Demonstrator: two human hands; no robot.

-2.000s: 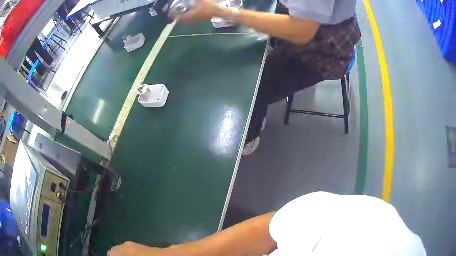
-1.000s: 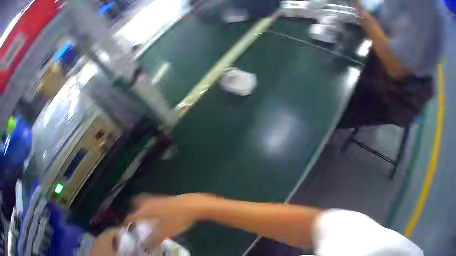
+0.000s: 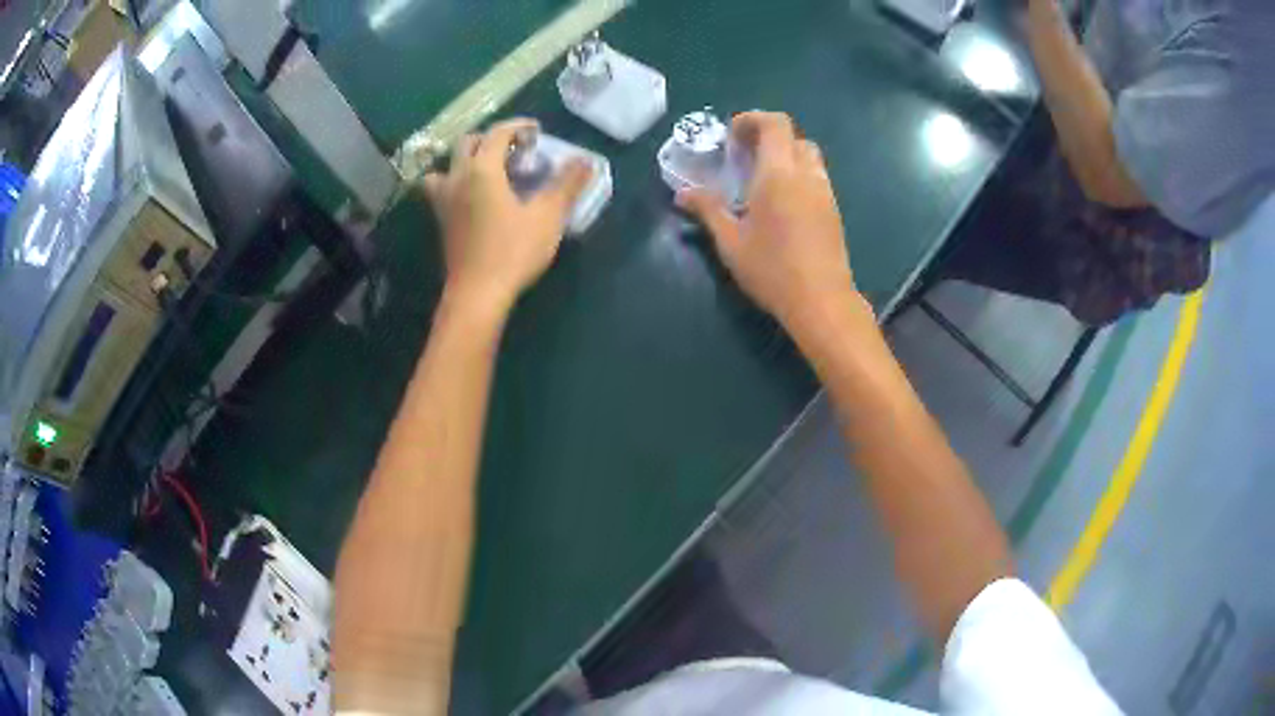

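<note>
My left hand (image 3: 501,217) is shut on a white plug adapter (image 3: 585,196) over the green bench, its fingers around the near side. My right hand (image 3: 786,210) grips a second white adapter (image 3: 685,171), whose metal prongs point up. A third white adapter (image 3: 615,95) lies prongs up on the bench just beyond and between the two, touched by neither hand. Whether the held adapters rest on the bench I cannot tell.
A cream tester (image 3: 109,301) with a green light stands at left. A white socket board (image 3: 284,632) lies at lower left near a red lead (image 3: 192,515). Rows of white adapters (image 3: 129,616) are on blue at the left edge. A seated person (image 3: 1168,126) is at right.
My right hand has moved from the lower left to the far part of the bench. My left hand has come clearly into view. Both now hold adapters there. The view has shifted.
</note>
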